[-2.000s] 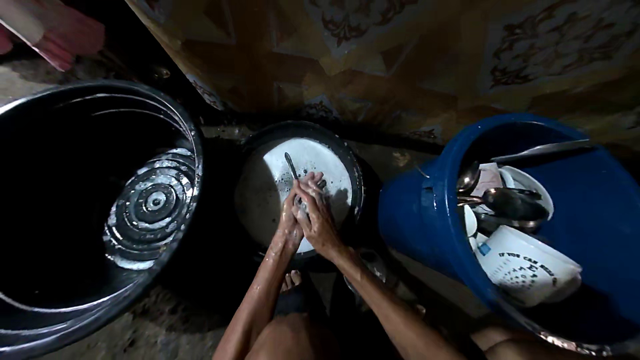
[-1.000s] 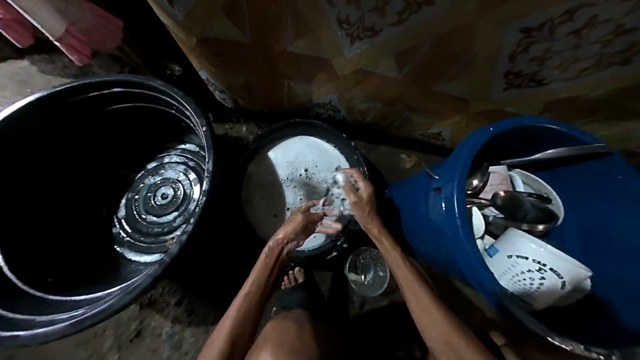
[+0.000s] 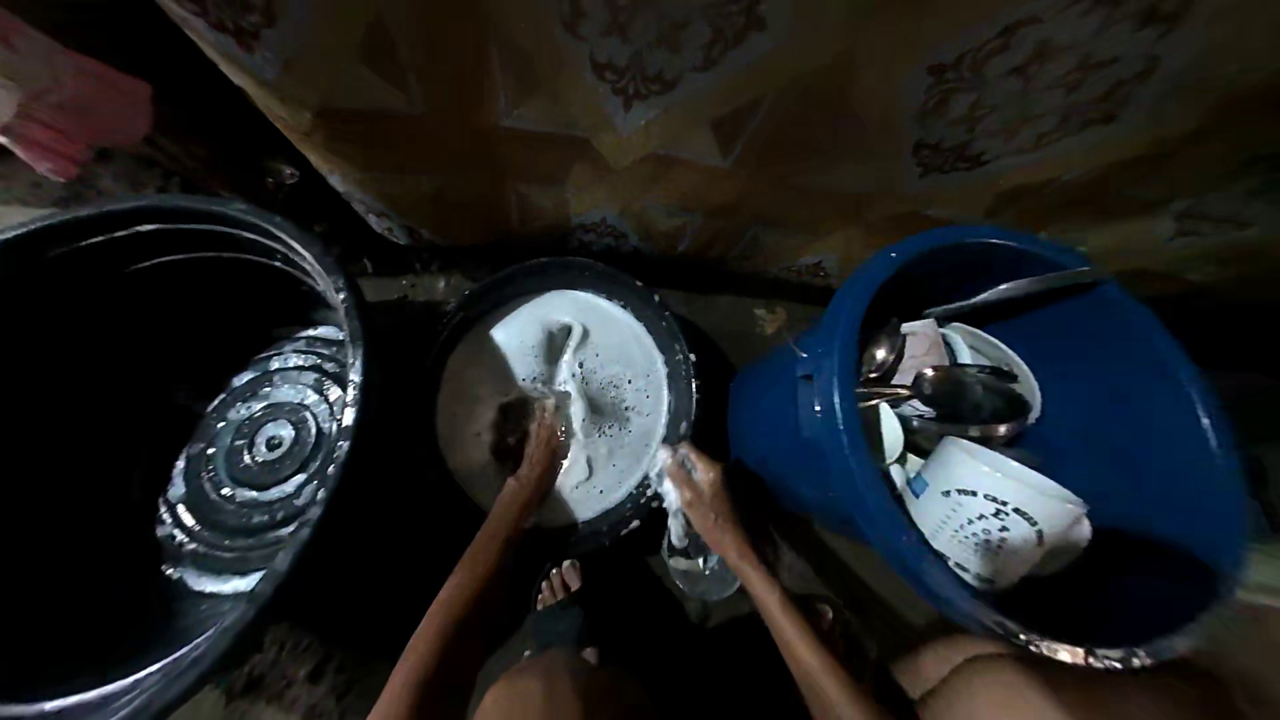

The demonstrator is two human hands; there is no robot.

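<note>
A round dark basin (image 3: 685, 360) of cloudy water with white suds (image 3: 625, 400) stands in the middle. My left hand (image 3: 538, 445) is dipped into the water left of centre; its fingers are partly under the surface, so what they hold is unclear. At the basin's right rim my right hand (image 3: 700, 490) grips a foamy white scrubbing pad or cloth (image 3: 670, 485). Just below that hand stands a clear container (image 3: 703, 572) on the ground, close against the basin.
On the left lies a large black tub (image 3: 350, 400) with a ringed base. A blue bucket (image 3: 780, 430) at right holds a white printed cup (image 3: 990, 510), spoons or ladles (image 3: 965, 395) and dishes. Patterned sheeting (image 3: 640, 150) hangs behind. My foot (image 3: 558, 583) is below the basin.
My hands were together over the basin and are now apart: the left is down in the water, the right has moved to the right rim. The spoon-like utensil seen earliest is out of sight.
</note>
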